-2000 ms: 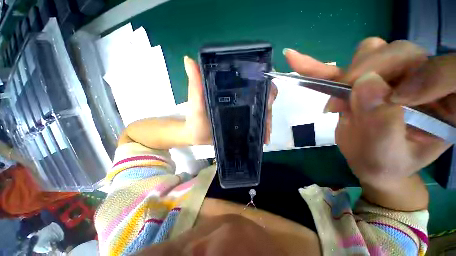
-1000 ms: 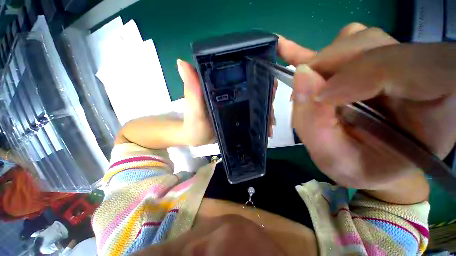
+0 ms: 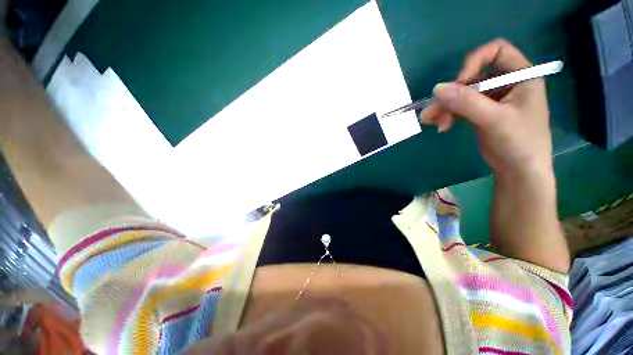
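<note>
The long white release liner (image 3: 291,104) lies slanted on the green mat. A small black adhesive block (image 3: 367,134) sits near its right end. My right hand (image 3: 489,104) holds the silver tweezers (image 3: 517,78), with their tips just above and right of the black block; I cannot tell whether they touch the liner. My left hand is out of the picture, cut off at the left edge; only the left forearm (image 3: 52,145) shows. The black housing is not in view.
White spare liner sheets (image 3: 94,100) with stepped edges lie at the left, partly beside my forearm. Dark grey housings (image 3: 614,76) stand at the upper right edge. The green mat (image 3: 479,24) surrounds the liner. A pale rail (image 3: 62,38) runs at the upper left.
The housing and my left hand have gone from the centre, and the left arm now reaches out to the upper left. The tweezers have moved from inside the housing to beside the black block.
</note>
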